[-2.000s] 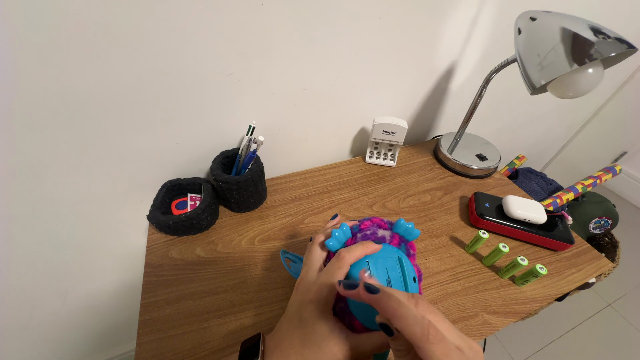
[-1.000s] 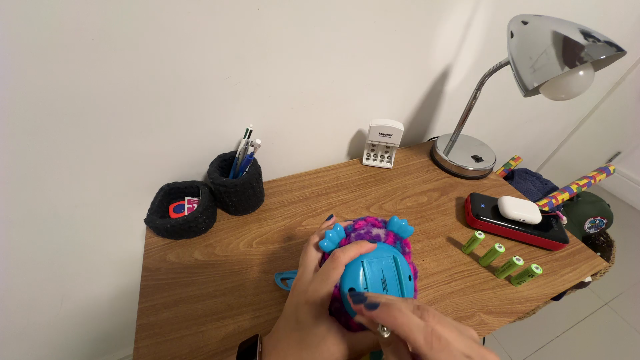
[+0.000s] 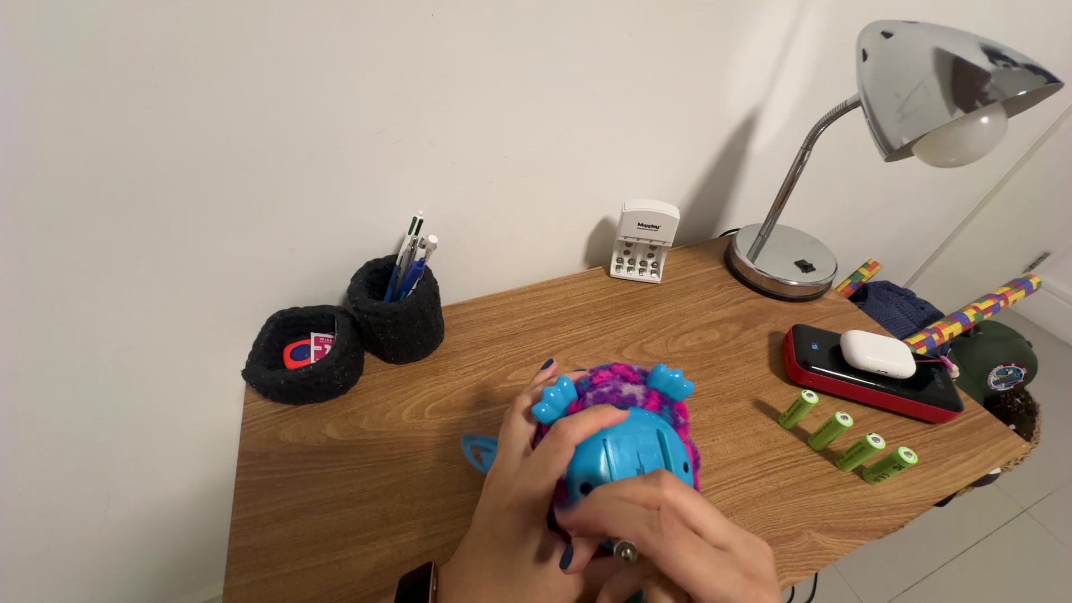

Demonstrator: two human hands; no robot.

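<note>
A furry pink and purple toy [image 3: 620, 381] with blue plastic feet lies underside up on the wooden desk. My left hand [image 3: 519, 477] grips it from the left, with a finger on the rim of its blue plastic base [image 3: 636, 444]. Over the lower part of the base is my right hand [image 3: 670, 528], its fingers curled around a slim metal-ended tool [image 3: 625, 549], mostly hidden, perhaps a screwdriver. A dark screw hole shows beside the right fingertips. Several green batteries [image 3: 831, 431] stand upright in a row to the right of the toy.
A white battery charger [image 3: 643, 241] leans at the wall beside a chrome desk lamp [image 3: 783, 255]. A white earbud case [image 3: 878, 353] rests on a red and black power bank [image 3: 816, 368]. At the left are a black crocheted pen holder [image 3: 402, 322] and a low black basket [image 3: 306, 381].
My right hand has shifted down over the base, and the tool's metal end shows between its fingers. My left hand keeps its hold on the toy.
</note>
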